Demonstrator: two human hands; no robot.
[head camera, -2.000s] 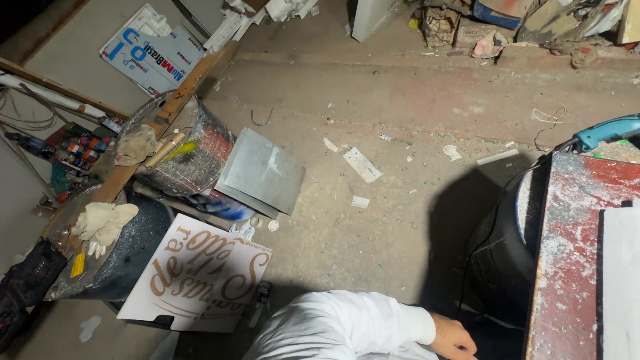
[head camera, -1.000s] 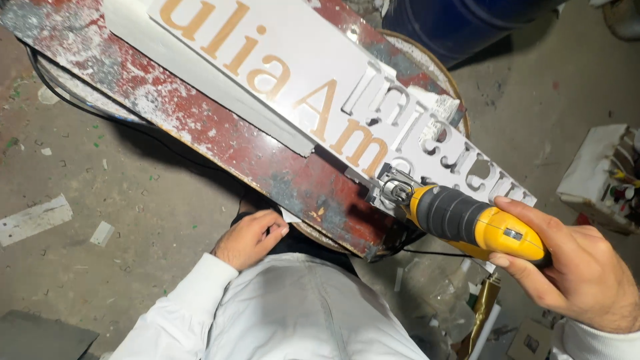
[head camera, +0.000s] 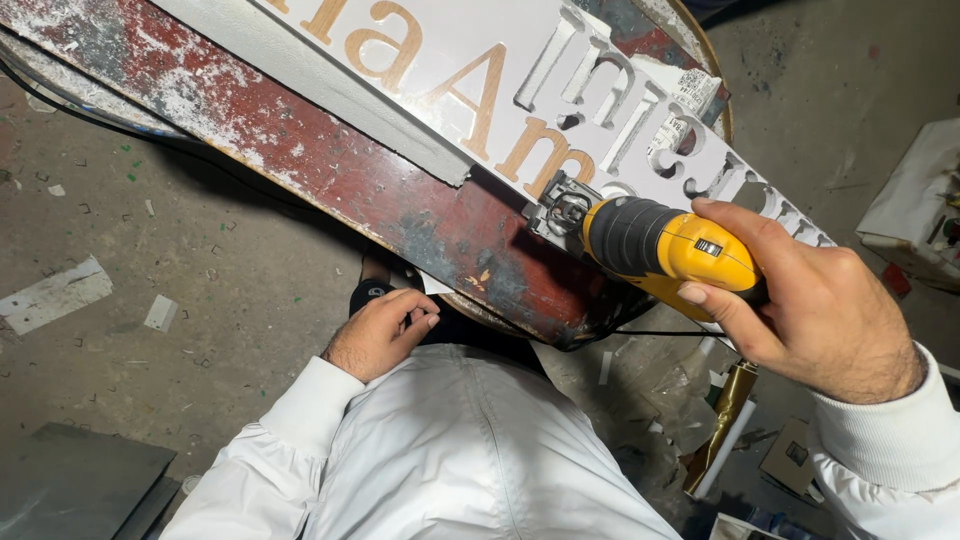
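My right hand is closed around the rear of a yellow and black jigsaw. The jigsaw's metal shoe rests at the near edge of a white foam sign board, beside a wood-coloured letter m. Wood-coloured letters run along the near side of the board, and letter-shaped cutouts run along its far side. The blade is hidden. My left hand lies by my body with curled fingers, near the edge of the red, paint-spattered table board, and no object shows in it.
A white foam slab lies under the sign board's left part. A black cable runs behind the jigsaw. Paper scraps and a grey sheet lie on the floor at left. At lower right are a gold roll and clear plastic.
Two seconds ago the view showed the floor and barrels; it has since swung to the table. Since one second ago the view has drawn closer, with the jigsaw still at the letter m.
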